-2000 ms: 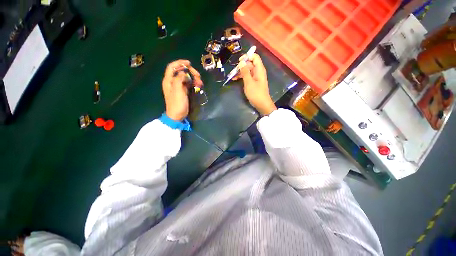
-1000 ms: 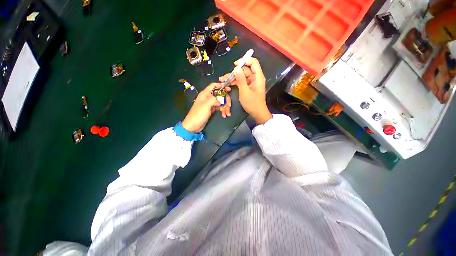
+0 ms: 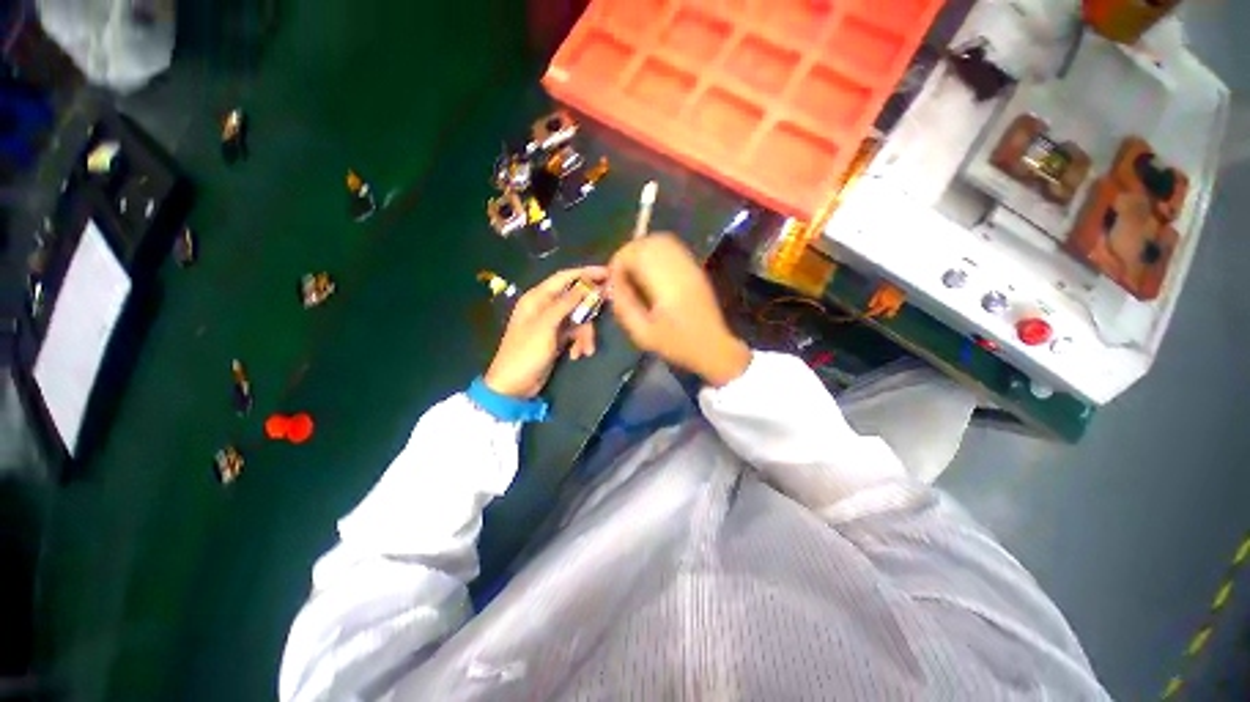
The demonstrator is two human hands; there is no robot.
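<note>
My left hand (image 3: 539, 333), with a blue strap at the wrist, holds a small camera module (image 3: 587, 302) between thumb and fingers. My right hand (image 3: 672, 305) is closed around a white-handled tool (image 3: 647, 209), whose pale end points up and away. The tool's tip is hidden by my right hand. My right fingertips are close beside the module; whether they touch it I cannot tell. A pile of several camera modules (image 3: 507, 211) lies on the green mat beyond my left hand. A flex cable piece (image 3: 496, 285) lies just beyond my left hand.
An orange-red blister tray (image 3: 681, 144) lies beyond my hands. The white machine (image 3: 877, 226) stands at the right, with brown fixture blocks (image 3: 1132, 220) on top. More small parts and two red caps (image 3: 289, 427) lie on the left. A black frame (image 3: 80, 336) lies far left.
My left hand now holds a module at my right hand's fingertips. My right hand has turned palm-down over the tool, whose handle now points more upright. The view has shifted.
</note>
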